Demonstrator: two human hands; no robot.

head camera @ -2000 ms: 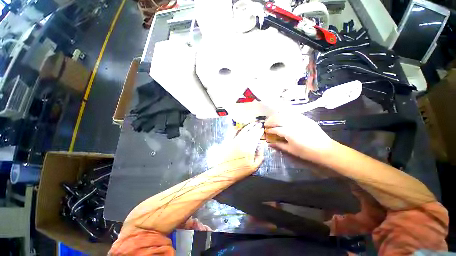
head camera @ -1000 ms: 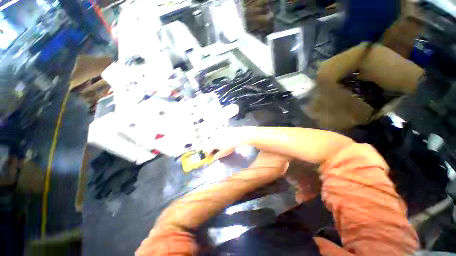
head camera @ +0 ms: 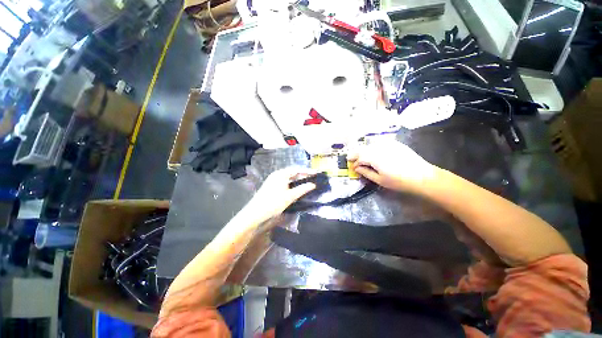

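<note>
The white sewing machine head (head camera: 313,86) stands in front of me, with a yellow plate (head camera: 327,165) under its needle area. My left hand (head camera: 288,189) holds the end of a small black fabric piece (head camera: 319,181) just left of and below the plate. My right hand (head camera: 383,165) has its fingertips at the plate's right edge; whether they grip fabric is hard to tell. A thin dark strip curves between the hands. A black fabric strip (head camera: 396,239) lies on the table nearer my body, with a second narrow band beside it.
Plain black pieces (head camera: 221,144) lie left of the machine. Piped black strips (head camera: 455,72) are piled behind right, near a white paddle-shaped guard (head camera: 428,112). A cardboard box (head camera: 89,254) of strips stands lower left, another box (head camera: 584,142) right. A screen (head camera: 546,33) is rear right.
The view has swung back after turning right. My left hand has moved left, away from my right hand, and a small black piece now shows at its fingers.
</note>
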